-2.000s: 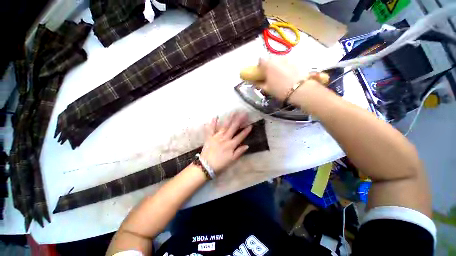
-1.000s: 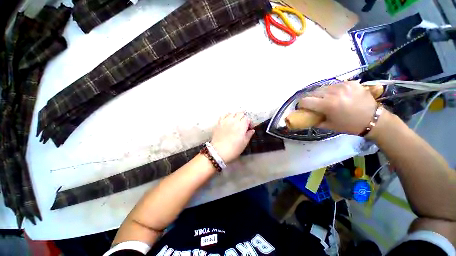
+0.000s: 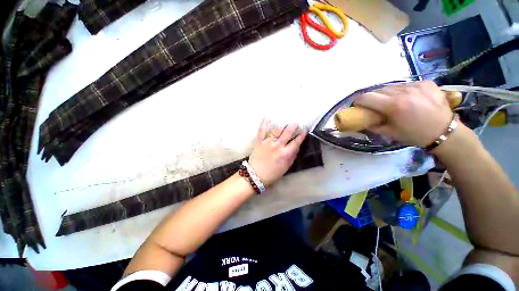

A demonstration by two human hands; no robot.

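Observation:
A narrow dark plaid strip (image 3: 142, 202) lies along the near part of the white table, its right end beside the iron's tip. My left hand (image 3: 277, 152) is on the strip near that end, fingertips at its far edge close to the iron tip; it seems to pinch the edge, but the fingers partly hide it. My right hand (image 3: 411, 111) grips the wooden handle of the steam iron (image 3: 371, 142). The iron points left, its tip at the strip's upper right end. The soleplate's underside is hidden.
A layered plaid stack (image 3: 153, 62) lies diagonally across the far table. Scissors (image 3: 322, 26) with red and yellow handles lie at its right end. Loose plaid strips (image 3: 17, 136) lie at the left. A dark iron rest (image 3: 429, 54) is at the far right, with hose and cord behind the iron.
The iron and my right hand have moved from above the table onto the strip's right end, then slightly right. My left hand's spread fingers have drawn together and shifted right along the strip.

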